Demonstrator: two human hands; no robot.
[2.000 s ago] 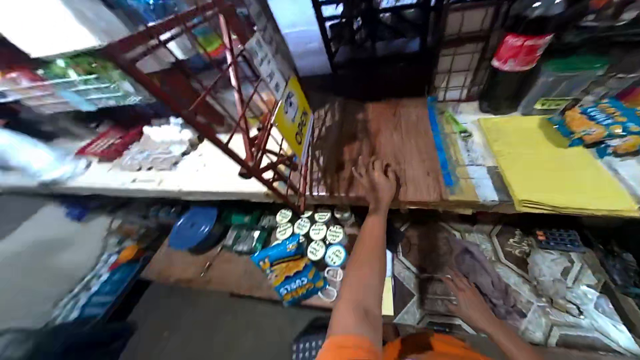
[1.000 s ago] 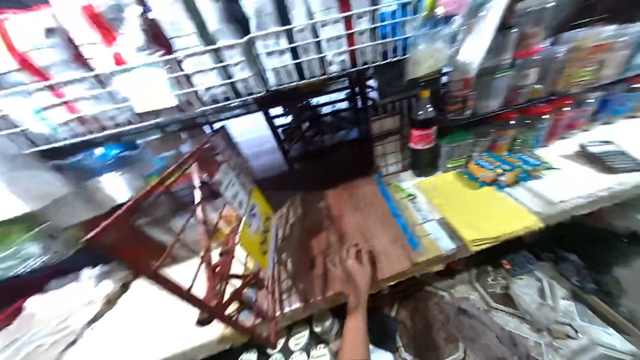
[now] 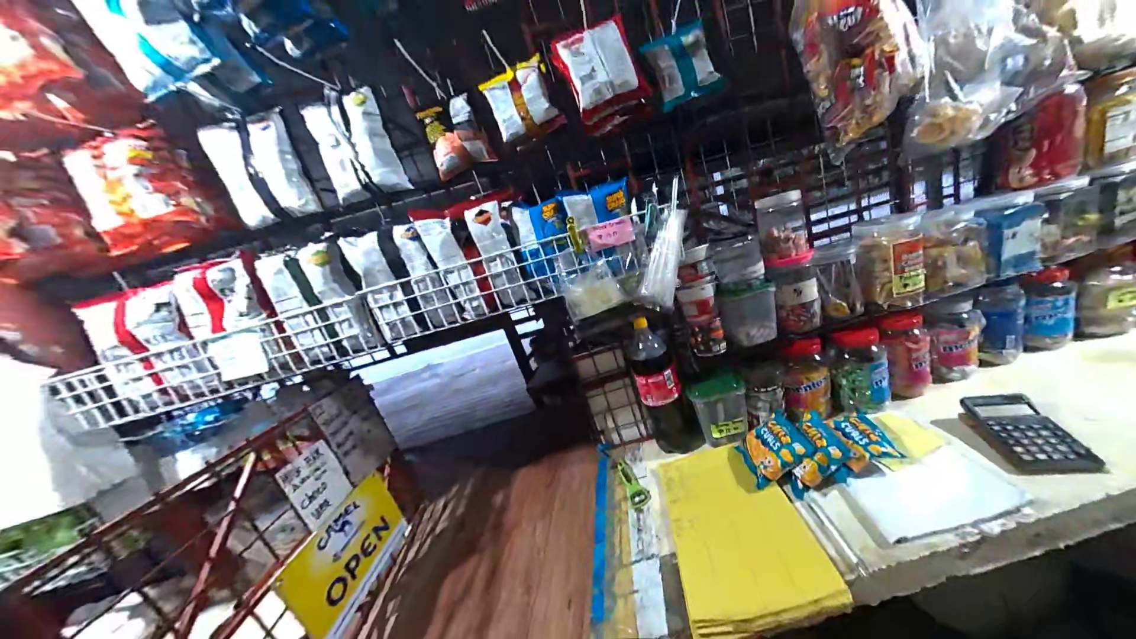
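Neither my left hand nor my right hand is in view now. A brown wooden board (image 3: 506,541) lies on the counter at the lower middle, with blue tape (image 3: 601,541) along its right side. Right of it are a green cutter (image 3: 633,484) and a stack of yellow paper (image 3: 750,550). Blue snack packs (image 3: 777,448) lie at the paper's upper right corner, near a white plastic-covered sheet (image 3: 941,488). A black calculator (image 3: 1029,433) rests farther right. A cola bottle (image 3: 655,386) stands upright behind the yellow paper.
A red metal grille (image 3: 209,550) with a yellow sign (image 3: 342,555) stands at the lower left. A white wire rack (image 3: 311,342) holds snack bags above the counter. More bags hang overhead. Lidded jars (image 3: 905,355) line the back right, beside a green-lidded tub (image 3: 719,408).
The view has swung up toward the hanging goods. One hand lay on the wooden board in both earlier frames, and another showed lower right in the oldest; both are out of view now.
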